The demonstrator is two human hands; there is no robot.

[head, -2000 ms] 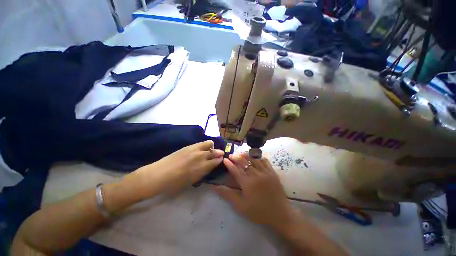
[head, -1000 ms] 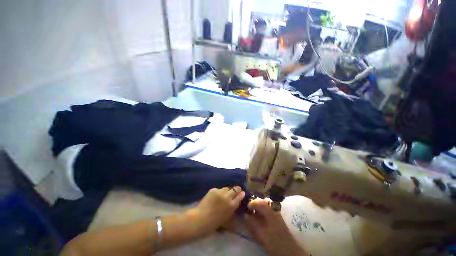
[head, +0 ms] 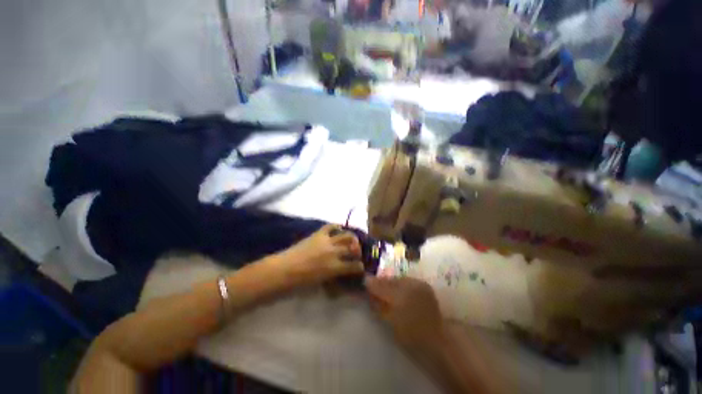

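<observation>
A dark navy garment [head: 154,192] with white areas lies spread left of the needle. Its narrow dark end reaches under the left end of the cream sewing machine head [head: 477,204]. My left hand [head: 327,258] grips the dark cloth just left of the presser foot [head: 377,250]. My right hand [head: 404,300] is at the near side of the foot, its fingertips by the cloth edge. The frame is blurred, so the needle and the right fingertips' hold are not clear.
A light-blue trough [head: 292,108] runs behind the table [head: 308,338]. Dark cloth [head: 531,123] is heaped behind the machine. A white wall [head: 138,61] stands at the left. Blurred snips [head: 539,338] lie at the bed's front right. Something blue [head: 35,315] is at lower left.
The view tilted up, then partly back down. Both hands stay by the presser foot; the right hand now sits slightly nearer me, its fingers lower beside the foot.
</observation>
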